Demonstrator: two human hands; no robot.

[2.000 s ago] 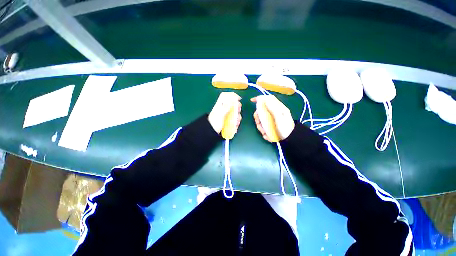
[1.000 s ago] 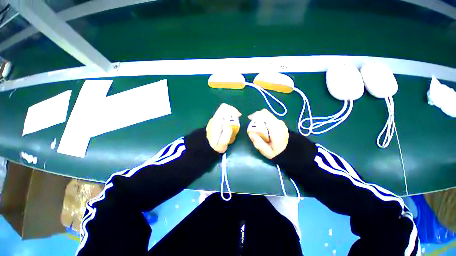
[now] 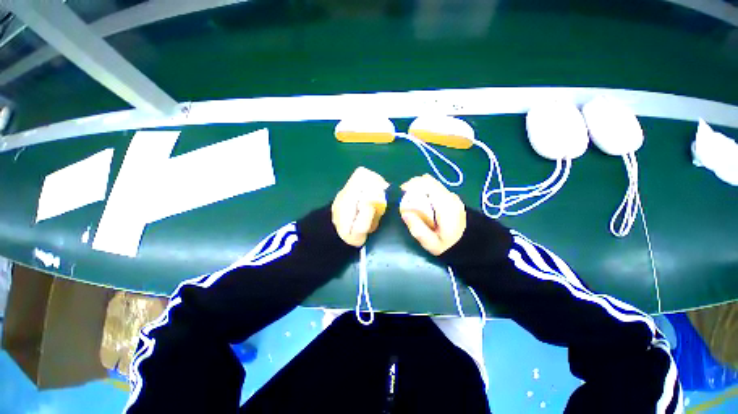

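My left hand [image 3: 359,208] is closed around a corded oval product; a bit of its yellow-tan face [image 3: 379,209] shows, and its white cord loop [image 3: 364,295] hangs below. My right hand [image 3: 434,214] is closed beside it, thumb folded over; a white cord [image 3: 465,295] hangs below it, and the piece inside is mostly hidden. The hands are apart, above the green bench [image 3: 299,186]. Two oval products with yellow-tan sides, one [image 3: 365,130] left and one [image 3: 442,132] right, lie beyond them at the rail.
Two white domed pieces [image 3: 557,131] with cords lie at the right, by the pale rail [image 3: 275,107]. A crumpled white piece [image 3: 717,154] is at far right. White paper sheets [image 3: 212,175] lie at left. A brown carton [image 3: 65,331] and taped package [image 3: 132,327] are below the bench.
Both hands have turned from two seconds ago, when yellow-tan faces showed clearly in both; the fingers now cover most of the pieces. Since one second ago the hands have hardly moved.
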